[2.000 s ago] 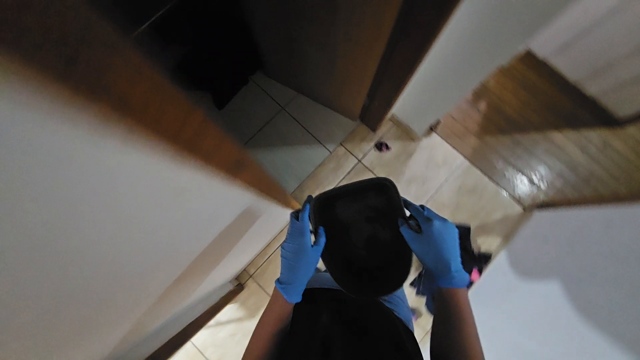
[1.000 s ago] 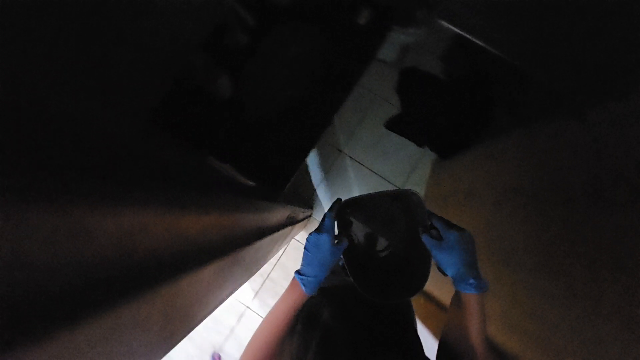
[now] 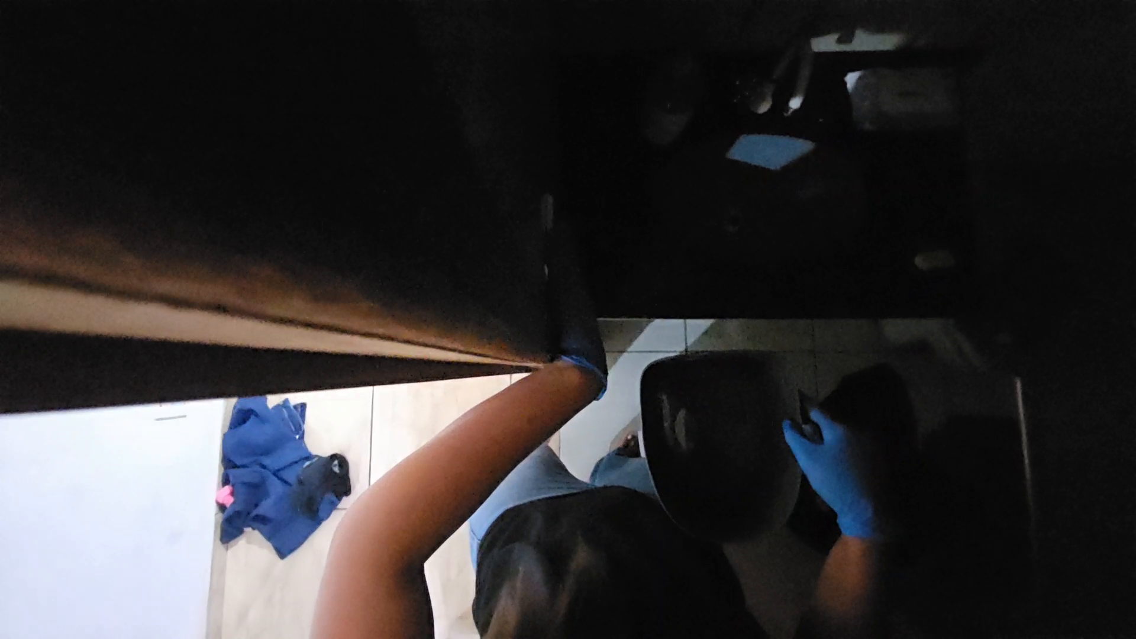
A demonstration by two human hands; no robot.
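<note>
A black rounded container or lid (image 3: 721, 444), its exact kind unclear in the dark, is held at its right edge by my right hand (image 3: 830, 466) in a blue glove. My left hand (image 3: 581, 333), gloved too, reaches up beside the edge of a door or panel. Most of it is lost in shadow, so its fingers and anything they touch cannot be made out. The left hand is apart from the black object, which hangs in front of my body above the floor tiles.
A dark counter with a sink basin (image 3: 754, 222) lies ahead, with a faucet (image 3: 799, 84) behind it. The door or panel edge (image 3: 355, 351) runs along the left. Blue and black clothes (image 3: 280, 479) lie on the tiled floor at lower left.
My left hand has let go of the black object and moved to the door edge; before, both hands held it. The view has moved from the lit hallway into a dark room with a sink.
</note>
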